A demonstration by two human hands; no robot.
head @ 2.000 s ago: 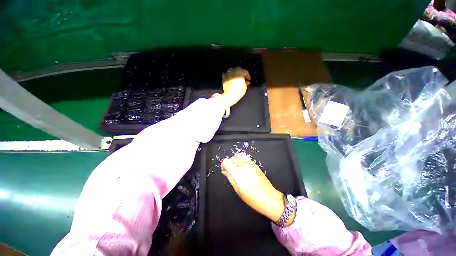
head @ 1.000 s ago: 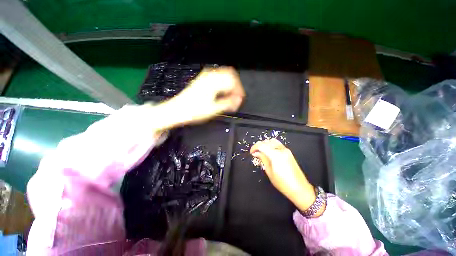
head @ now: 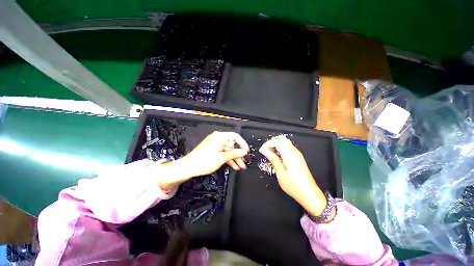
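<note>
My left hand [head: 215, 153] is over the divider of the near black tray [head: 285, 218], thumb and fingers pinched on what looks like a small black plastic part [head: 249, 156]. My right hand [head: 291, 169] is just right of it, fingertips together among tiny silvery metal parts [head: 266, 167] in the right compartment. Whether it holds one is too small to tell. Loose black plastic parts [head: 202, 200] lie heaped in the left compartment, partly hidden by my left forearm.
The far black tray [head: 270, 93] holds rows of black parts [head: 182, 78] at left. A brown board [head: 335, 104] with a pen-like stick [head: 357, 104] lies beside it. A crumpled clear bag [head: 416, 176] with a white label [head: 392, 119] is at right. A pale bar [head: 62, 62] slants at left.
My left hand has come back from the far tray to the near tray, close to my right hand. My right hand stays over the metal parts. The view has shifted.
</note>
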